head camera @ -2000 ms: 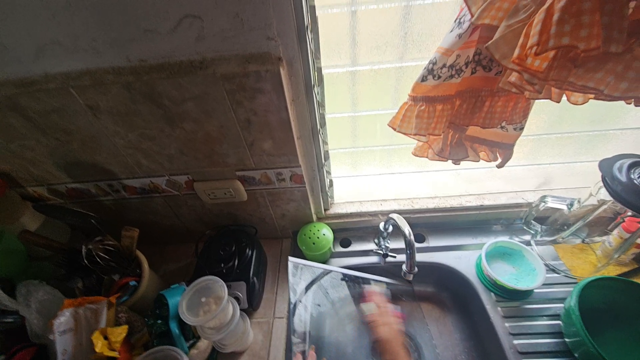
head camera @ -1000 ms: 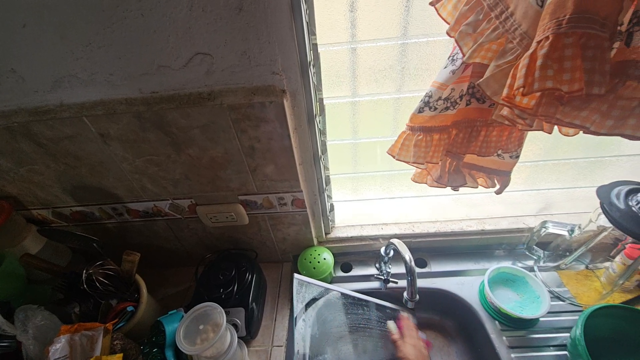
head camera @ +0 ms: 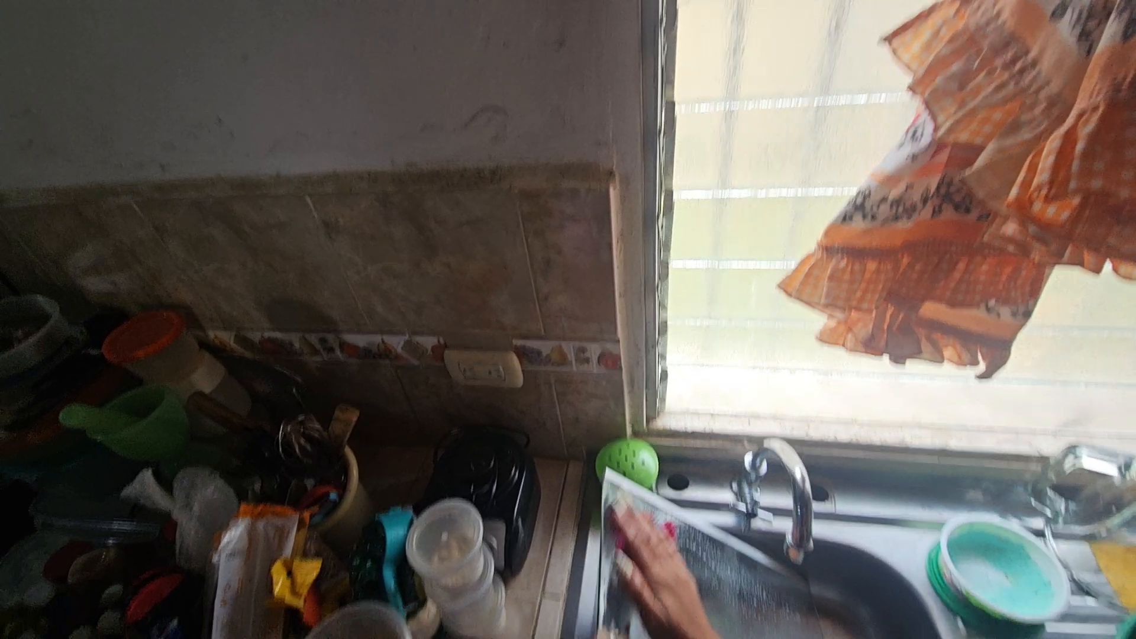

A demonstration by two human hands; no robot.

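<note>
A flat, see-through pane with a pale edge stands tilted over the left part of the steel sink, wet and streaked. My right hand presses against the pane's upper left part. Pink and pale bits of a small pad show around its fingers; the pad itself is mostly hidden and blurred. Of my left hand, only a sliver of fingers shows at the bottom edge, by the pane's left side; its grip is hidden. The chrome faucet curves down just behind the pane.
A green holed container sits at the sink's back left corner. Green and white bowls lie right of the basin. Left are stacked clear plastic tubs, a black appliance and a utensil holder. An orange curtain hangs over the window.
My right hand has moved left across the pane, from its right part over the basin to its upper left part. The view has swung left.
</note>
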